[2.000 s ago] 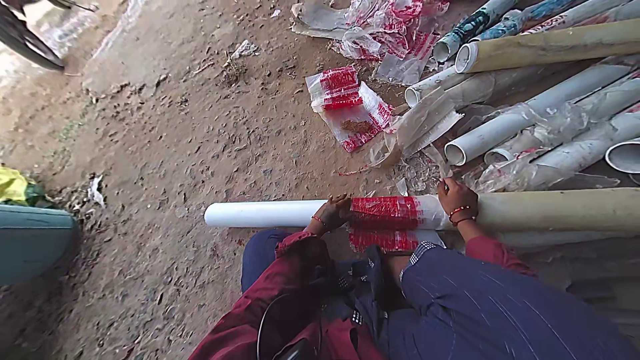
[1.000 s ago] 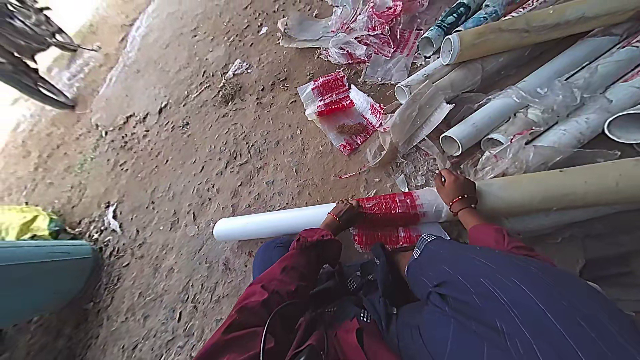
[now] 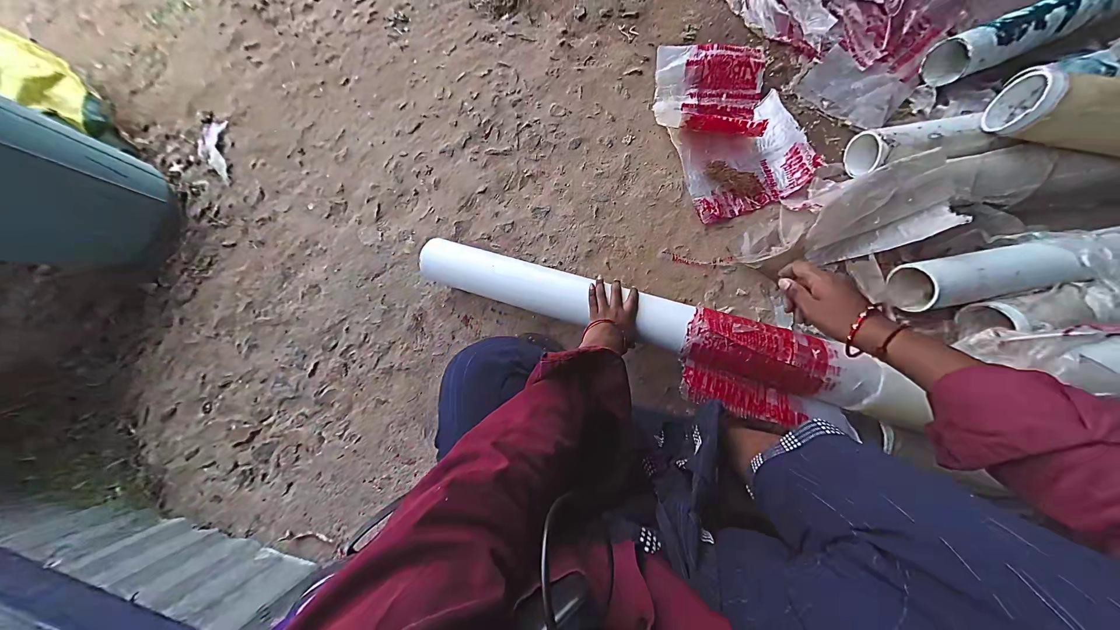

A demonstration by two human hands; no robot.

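Observation:
A white plastic pipe (image 3: 516,278) lies across the ground in front of my knees, its left end bare. Around its middle is a printed red-and-white plastic wrapper (image 3: 757,350), with a loose part hanging on the near side. My left hand (image 3: 614,313) rests on the bare pipe just left of the wrapper, fingers spread. Above the wrapped part, on the far side of the pipe, is my right hand (image 3: 821,297) with its fingers curled; whether it pinches a bit of film cannot be told.
Torn printed wrapper pieces (image 3: 726,131) lie beyond the pipe. Several other pipes (image 3: 980,273), some in clear film, point in from the right. A grey-green container (image 3: 79,188) stands at left, near a yellow sack (image 3: 39,79). Corrugated sheet (image 3: 157,560) lies at lower left.
My right hand has come off the wrapped pipe to its far side. My left hand has gone from the wrapper's edge to the bare pipe, its fingers now spread. The pipe slants more; the view has shifted.

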